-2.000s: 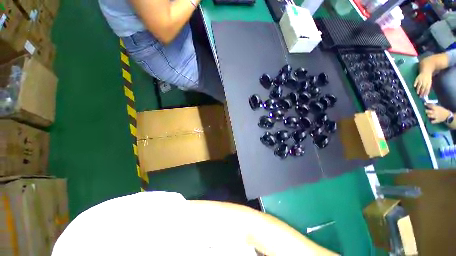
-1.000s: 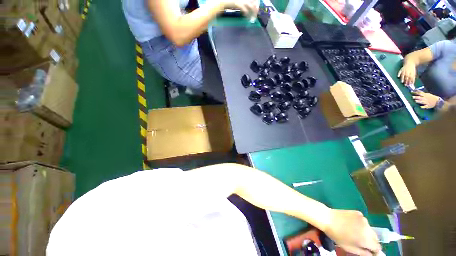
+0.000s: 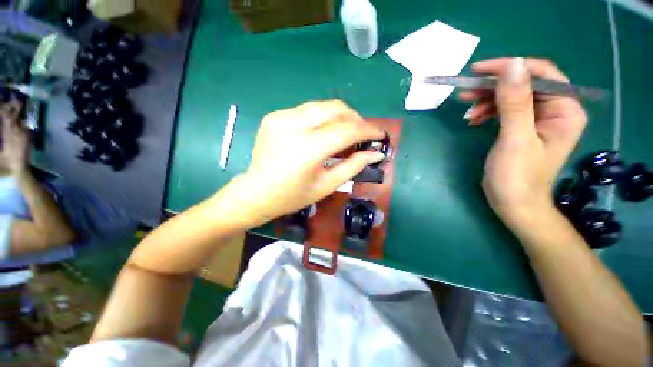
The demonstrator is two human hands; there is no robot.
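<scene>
The reddish-brown fixture [image 3: 392,193] lies in front of me, its loop handle towards me. My left hand [image 3: 308,147] reaches over it, with thumb and fingertips gripping a glossy black housing [image 3: 379,148] at its far right station. Another housing [image 3: 360,217] sits at the near right station. A third, at the near left, is partly hidden by my left wrist, and my hand covers the far left station. My right hand [image 3: 533,107] is raised to the right of the fixture, holding silver tweezers [image 3: 462,82], blurred, tips pointing left over a white paper.
A white bottle [image 3: 360,30] stands beyond the fixture beside the white paper [image 3: 437,54]. A white strip [image 3: 228,136] lies left. Several housings [image 3: 601,166] lie at right; a larger pile [image 3: 107,97] is on the dark mat. A cardboard box [image 3: 283,13] is at the far edge. Another person's arm [image 3: 32,208] is far left.
The view has swung from the side mat and aisle to the fixture. The bottle, held in one of my hands one second ago, now stands on the bench. Both hands and the tweezers have come into view.
</scene>
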